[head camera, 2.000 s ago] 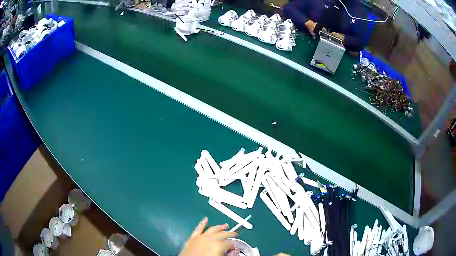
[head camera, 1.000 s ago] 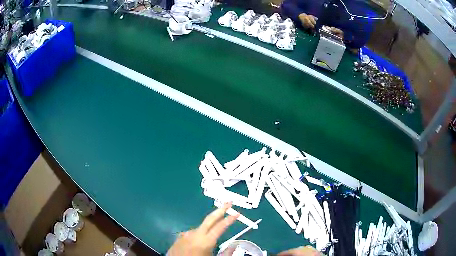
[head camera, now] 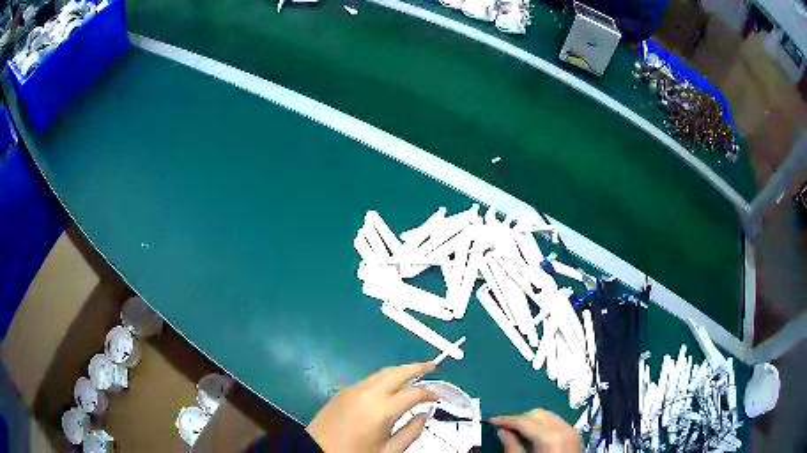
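A round white housing [head camera: 453, 400] is at the bottom centre, its open face up, with a white stick at its upper edge. My left hand [head camera: 376, 409] grips the housing from the left, fingers over its rim. My right hand [head camera: 541, 432] is at its right side, thumb and finger pinching a thin black cable [head camera: 495, 421] that runs into the housing. The white antenna pile [head camera: 460, 265] lies just beyond. The black cable bundle [head camera: 618, 363] and the white sticks with leads [head camera: 686, 398] lie to the right.
Pale rails [head camera: 354, 128] border the green belt. A blue bin [head camera: 75, 66] stands at upper left. White housings sit in the carton [head camera: 53, 310] below left. A metal box [head camera: 590, 40] and a pile of small parts [head camera: 695, 115] are across the belt. A white cup [head camera: 762, 389] lies far right.
The view has tilted down, so the bench shows higher. My left hand has closed on the housing, which shows more fully. My right hand has come into fuller view with the black cable.
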